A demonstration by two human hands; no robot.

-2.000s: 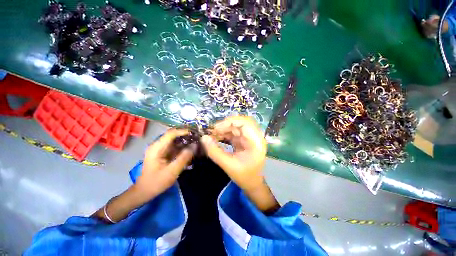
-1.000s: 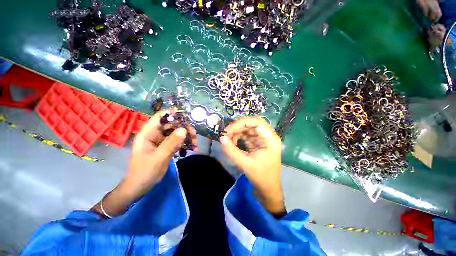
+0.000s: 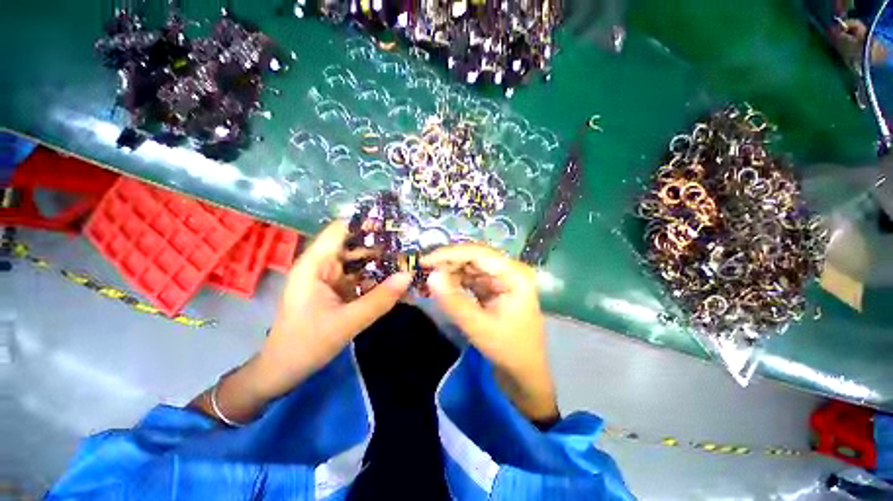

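My left hand holds a bunch of small dark metal fittings at the bench's front edge. My right hand has its thumb and forefinger closed at the right side of the bunch, on a small dark piece with a yellowish glint. The fingertips of both hands nearly meet there. Whether my right palm holds more pieces is unclear. A small heap of gold and silver rings lies just beyond my hands, with rows of pale clear arcs around it.
The green bench bears a dark fittings pile upper left, a mixed pile top centre, a tall ring pile right, and a dark narrow strip. Red plastic crates stand left below. Another person's hand shows upper right.
My hands were apart a second ago and are now together at the bunch. The right fingertips have moved left to it. The bench view has shifted slightly.
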